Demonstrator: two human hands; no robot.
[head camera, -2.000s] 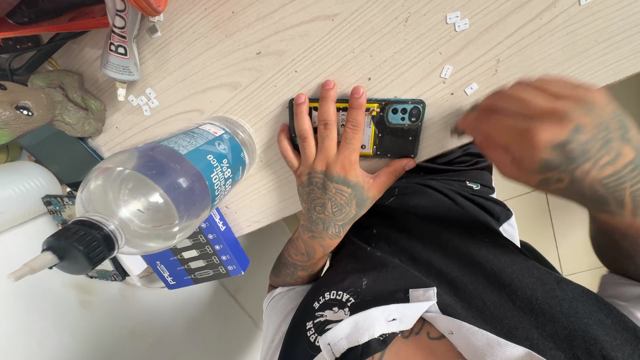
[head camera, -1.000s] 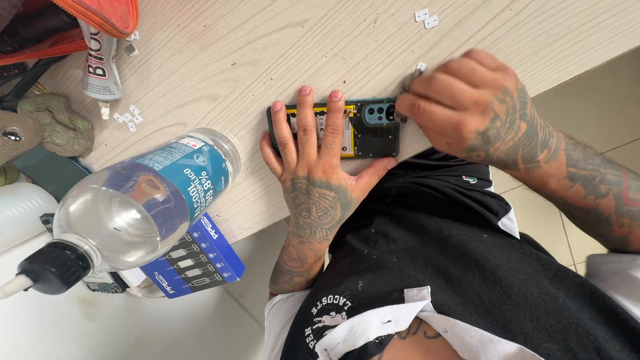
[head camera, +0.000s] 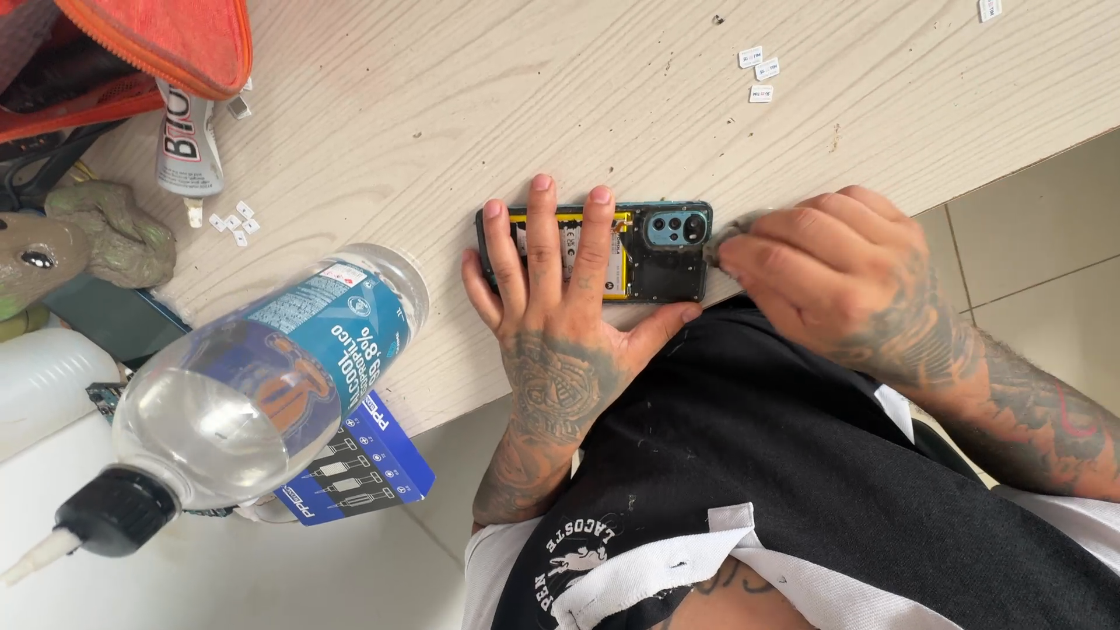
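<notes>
A smartphone with its back cover off (head camera: 669, 271) lies on the wooden table near its front edge, its yellow-edged battery (head camera: 620, 254) and blue camera module (head camera: 676, 229) showing. My left hand (head camera: 560, 297) is spread over the phone, fingers across the battery and thumb along the near edge; it presses the phone rather than gripping around it. At the camera end, my right hand (head camera: 814, 280) pinches a small greyish, crumpled piece, perhaps cloth (head camera: 739, 229), against or close beside the phone's short edge. The fingers hide part of that piece.
A bottle of isopropyl alcohol (head camera: 262, 376) stands at the left, by a blue card (head camera: 376, 464). Beyond are a glue tube (head camera: 188, 149), an orange pouch (head camera: 201, 44) and a figurine (head camera: 52, 245). Small white SIM-like cards (head camera: 761, 94) lie scattered on the table (head camera: 420, 105).
My right hand has come in from the right to the camera end of the phone and stays there. My left hand remains spread on the phone. The view has shifted somewhat.
</notes>
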